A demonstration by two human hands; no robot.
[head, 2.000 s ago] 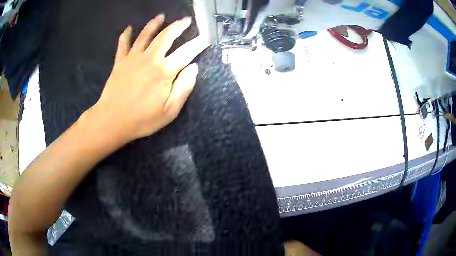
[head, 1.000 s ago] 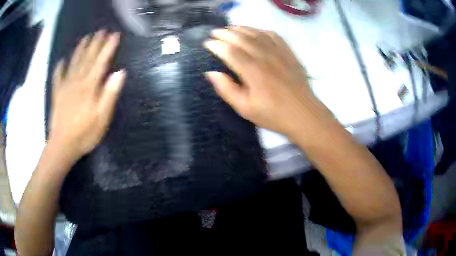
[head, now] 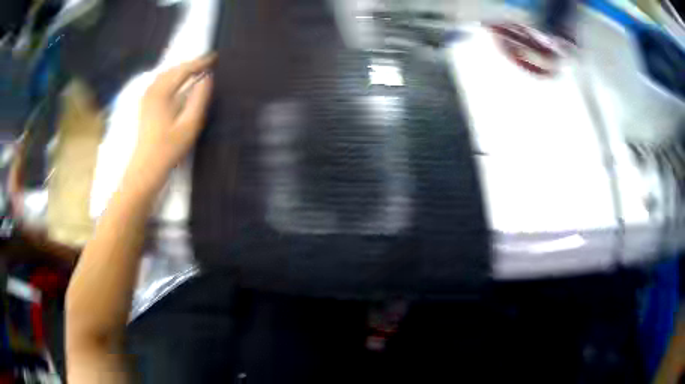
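The dark garment panel (head: 338, 262) lies flat on the white table and hangs over its front edge. Pale U-shaped chalk marks (head: 390, 210) show on it. My left hand (head: 176, 105) is at the panel's left edge, with fingers and thumb touching or near the cloth; blur hides whether it pinches the edge. My right hand is out of view; only a bit of skin, perhaps the forearm, shows at the lower right rim. The machine's needle area (head: 375, 34) is blurred above the panel, with a bright square patch of light below it.
Dark red loops (head: 526, 49) lie on the table (head: 537, 165) at the upper right. A dark cord crosses the right side. Tan cardboard (head: 75, 172) and dark cloth (head: 113, 45) are at the left. Clear plastic (head: 161, 289) is at the lower left. A small reddish scrap (head: 383, 322) lies below the panel.
My right hand has left the panel and gone out of view. My left hand has moved from on top of the panel to its left edge. The view has shifted left.
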